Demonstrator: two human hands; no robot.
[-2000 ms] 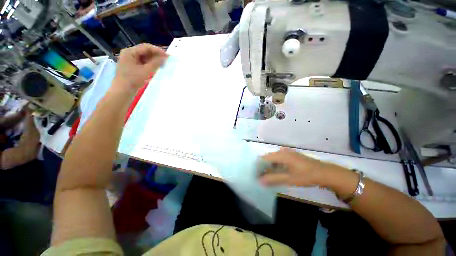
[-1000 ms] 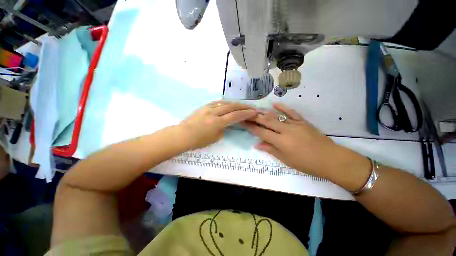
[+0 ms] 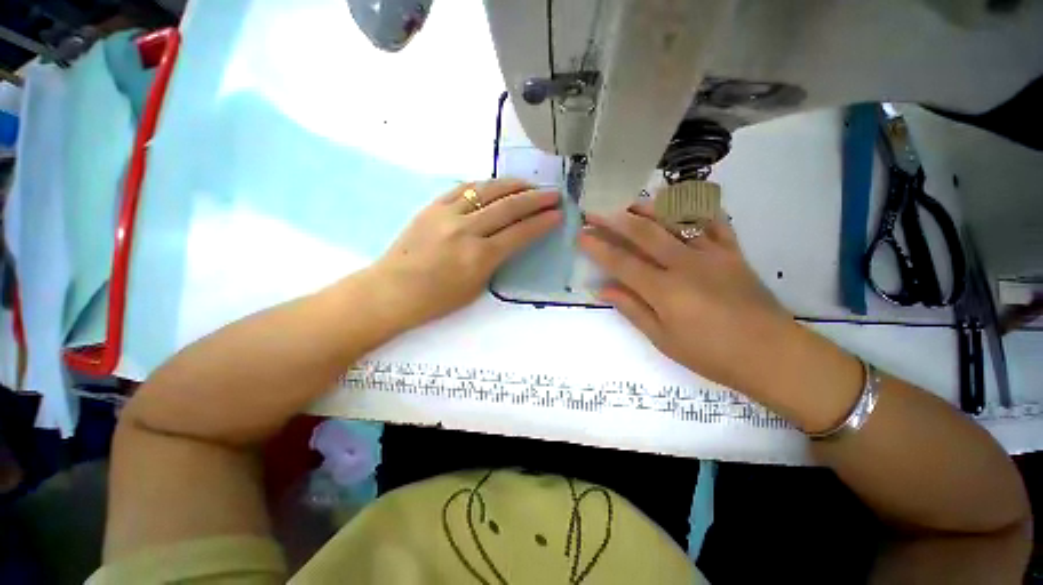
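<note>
A pale aqua, see-through fabric strip (image 3: 534, 261) lies on the needle plate, with its far end near the presser foot (image 3: 578, 171). A wider aqua piece (image 3: 315, 183) spreads over the table to the left. My left hand (image 3: 463, 246) lies flat with its fingertips on the strip, left of the presser foot. My right hand (image 3: 681, 274) lies with its fingers spread at the strip's right edge, under the tension dial (image 3: 690, 202). The off-white machine head (image 3: 641, 69) stands above both hands and hides part of the needle area.
Black-handled shears (image 3: 915, 240), a dark-blue bar (image 3: 858, 206) and a slim dark tool (image 3: 971, 360) lie at right. A red basket rim (image 3: 128, 217) with aqua and whitish sheets (image 3: 97, 171) is at left. A ruler scale (image 3: 549, 389) runs along the front edge. A grey lamp (image 3: 390, 18) hangs above.
Both hands came together on the fabric, then moved slightly apart and up to the presser foot. The view has come closer to the machine, and the strip no longer hangs over the front edge.
</note>
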